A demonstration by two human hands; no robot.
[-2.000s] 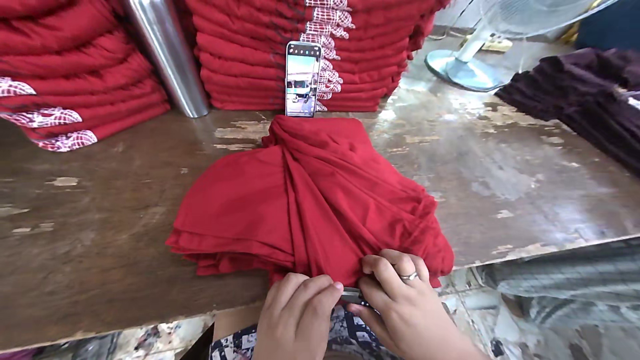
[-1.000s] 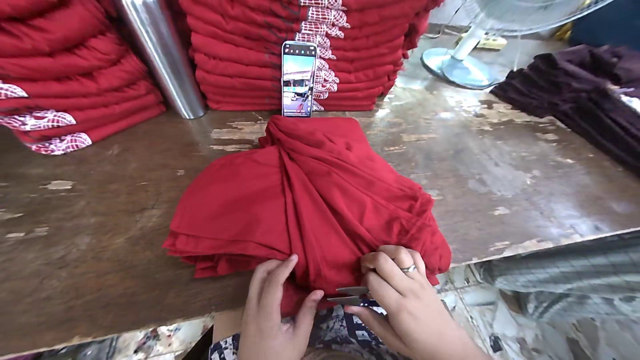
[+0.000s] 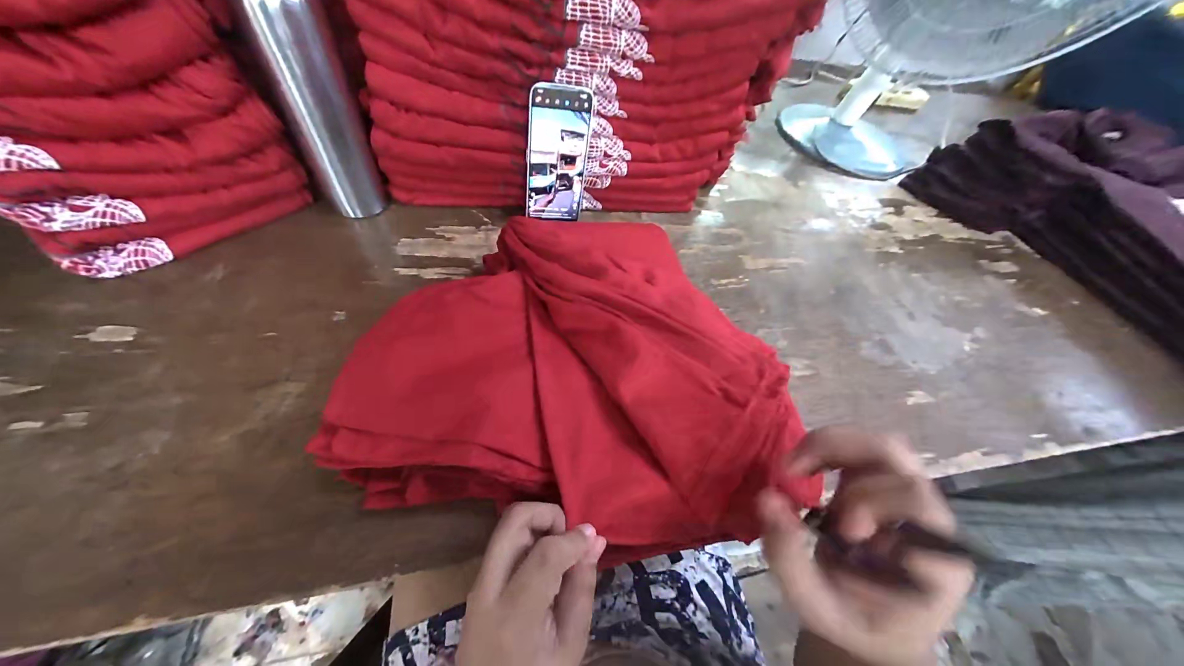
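A loose pile of red fabric pieces [image 3: 592, 388] lies folded on the worn wooden table, its near edge hanging toward me. My left hand [image 3: 536, 583] pinches the near edge of the red cloth between thumb and fingers. Beside the pile's lower right corner is my right hand [image 3: 869, 546], blurred, with a small dark tool [image 3: 888, 555] in its palm; its kind is hard to tell here, though earlier frames show metal blades. Whether the right fingertips touch the cloth is unclear.
Behind the pile, a phone [image 3: 559, 153] leans on stacked red garments [image 3: 453, 120]. A metal cylinder [image 3: 319, 111] stands left of it, near another red stack [image 3: 157, 120]. A fan [image 3: 856, 139] and dark purple garments [image 3: 1045, 185] are at right on the wooden table [image 3: 166, 444].
My right hand has moved right, away from the near edge of the cloth, with the dark tool. The metal blades that showed between my hands are no longer plain to see.
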